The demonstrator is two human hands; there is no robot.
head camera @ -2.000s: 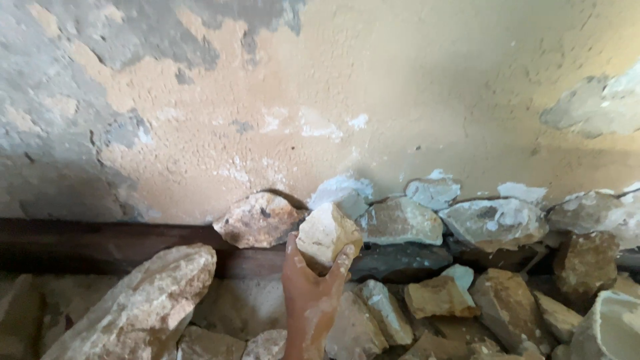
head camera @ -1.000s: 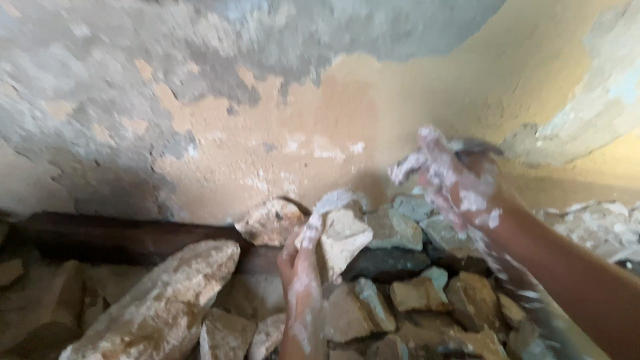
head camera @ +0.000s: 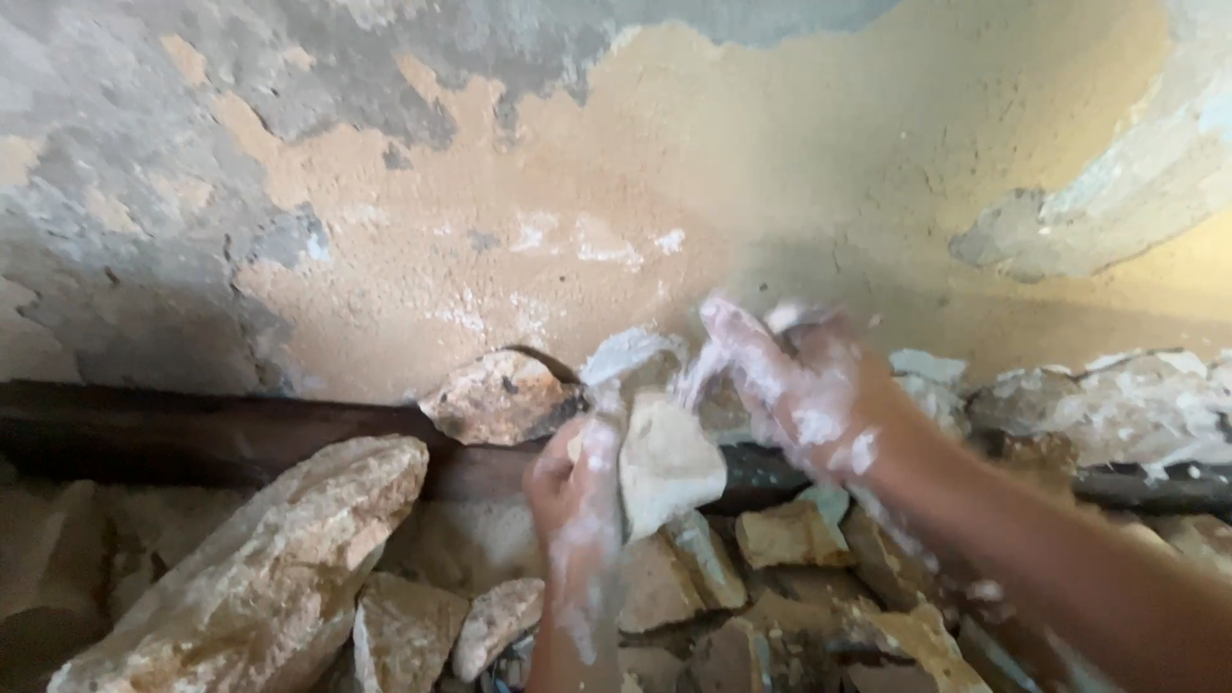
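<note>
My left hand (head camera: 577,472), smeared with white paste, grips the left side of a pale angular stone (head camera: 669,467) at the wall's foot. White mortar (head camera: 630,354) lies against the wall just above that stone. My right hand (head camera: 794,385), thickly coated with white mortar and blurred, is up and to the right of the stone; its fingers curl round something dark that is too blurred to name. A brownish rough stone (head camera: 505,397) sits left of my left hand, on a dark ledge (head camera: 192,438) along the wall.
Peeling plaster covers the wall (head camera: 539,192). A long rough stone (head camera: 279,549) leans at lower left. Several loose stones (head camera: 789,534) lie below the ledge. Mortared stones (head camera: 1107,409) line the wall at right, partly behind my right forearm.
My right hand, out of view two seconds ago, came in from the right and has since moved down and left towards the pale stone. My left hand has shifted to that stone's left side.
</note>
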